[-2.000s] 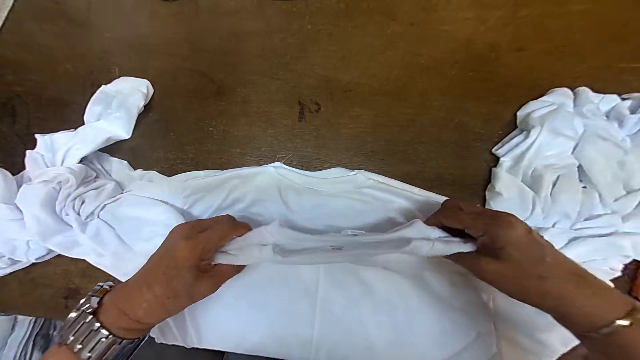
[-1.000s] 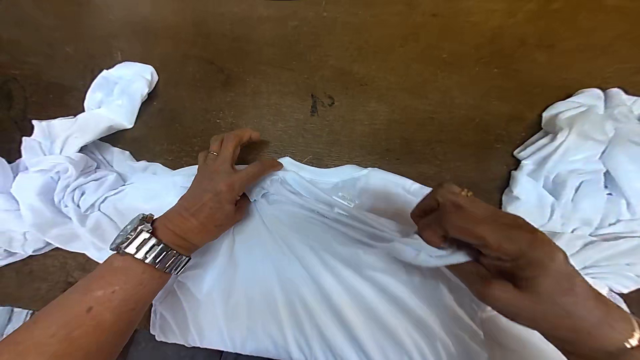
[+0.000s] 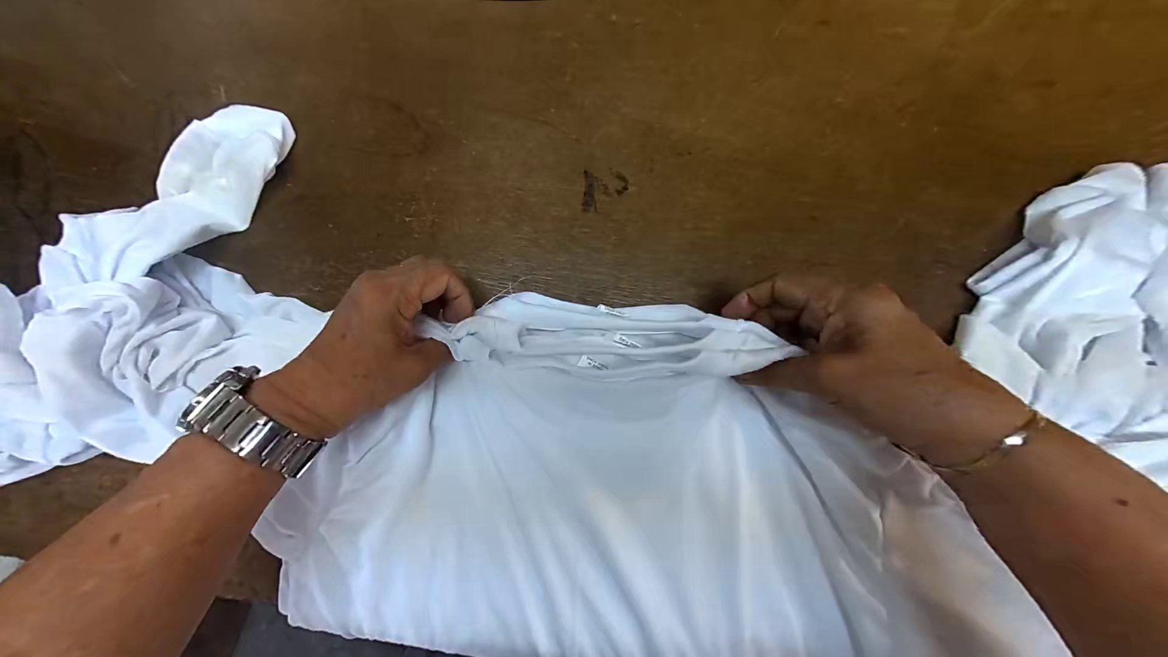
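White shirts (image 3: 584,511) lie stacked in front of me, their necklines (image 3: 607,351) layered at the far edge with small white labels (image 3: 593,362) inside. My left hand (image 3: 379,342), with a metal-band watch (image 3: 251,424) at the wrist, pinches the left end of the necklines between thumb and fingers. At the right end, my right hand (image 3: 826,342) grips the collar cloth, its thumb below and fingers curled above. A thin bracelet (image 3: 995,447) is on the right wrist. Loose threads stick up beside the left fingertips.
A crumpled heap of white cloth (image 3: 137,338) lies at the left, partly touching the shirts. Another white heap (image 3: 1086,301) sits at the right edge. Beneath them is a brown wooden table (image 3: 584,119) with a dark mark, its near edge showing at the lower left.
My left hand has moved from the far edge of the cloth onto the neckline's left end. The right hand has drawn the cloth toward the far edge, where several layered necklines now show.
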